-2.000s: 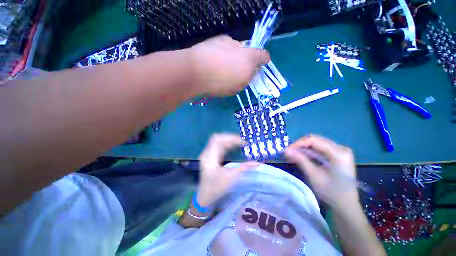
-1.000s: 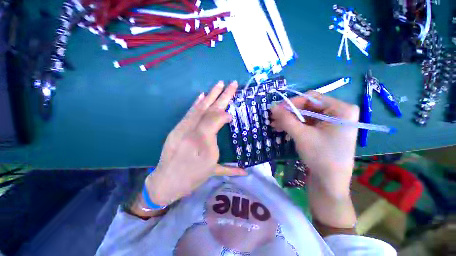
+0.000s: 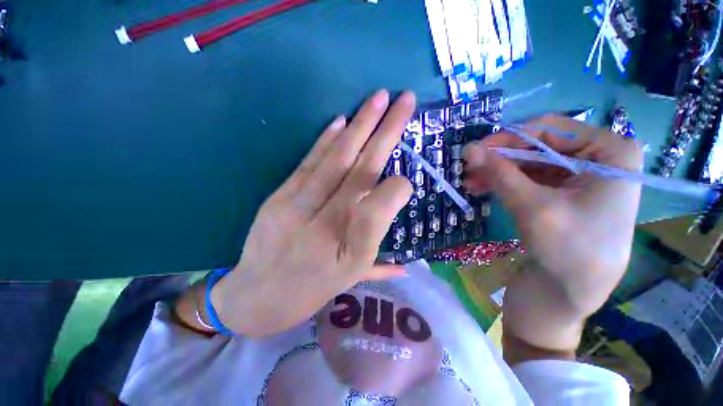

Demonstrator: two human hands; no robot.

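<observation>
The circuit board panel (image 3: 432, 190) lies flat near the mat's front edge. My left hand (image 3: 321, 210) is spread along its left side, index finger on the boards and thumb by the front edge, bracing it. My right hand (image 3: 555, 190) pinches at the panel's upper right and holds white flat cables (image 3: 634, 176) that stick out to the right, blurred. Its fingertips hide the connector there. Another white strip (image 3: 438, 179) slants over the panel's middle. The pile of white flat cables (image 3: 480, 36) with blue ends lies just beyond the panel.
Red wire leads (image 3: 254, 17) with white plugs lie at the far left. Short white cable pieces (image 3: 609, 40) lie at the far right, near heaped board strips (image 3: 686, 131). The cutters are mostly hidden behind my right hand. Small red and silver parts (image 3: 483, 252) show below the bench edge.
The other person's arm over the cable pile two seconds ago is gone. The view has shifted closer. A white strip now slants over the panel's middle. My left hand stays at the panel's left side.
</observation>
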